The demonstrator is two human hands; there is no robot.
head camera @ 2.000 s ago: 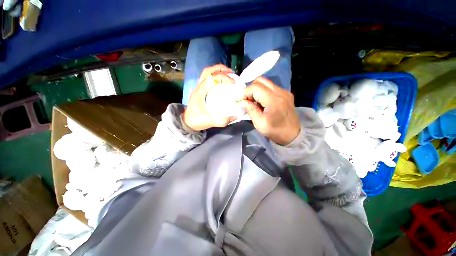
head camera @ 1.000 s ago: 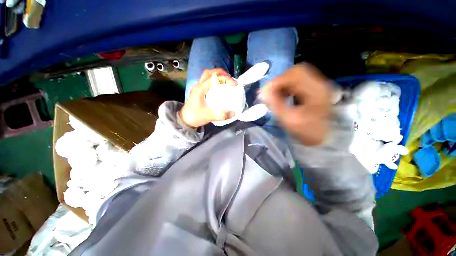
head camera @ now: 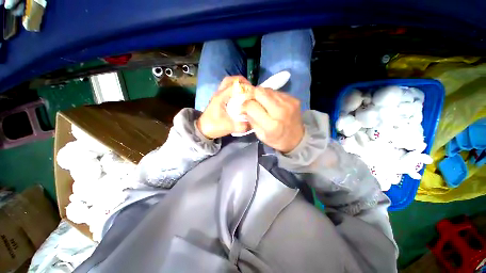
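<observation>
A white plush rabbit head is held between my two hands above my lap, mostly covered by fingers. One white ear sticks out at the upper right; part of a second white edge shows below the hands. My left hand grips the head from the left, with a small yellow cover near its fingertips. My right hand is closed in against the head, its fingertips pinched together on it. No needle or thread can be made out.
A cardboard box of white pieces stands at left. A blue plastic basket full of white pieces, some with small reddish marks, is at right. A yellow bag with blue pieces and a red plastic object lie beyond. A blue-covered table edge crosses the front.
My right hand was out to the right, blurred and apart from the head, one second ago. It is back against the head, now covering much of it.
</observation>
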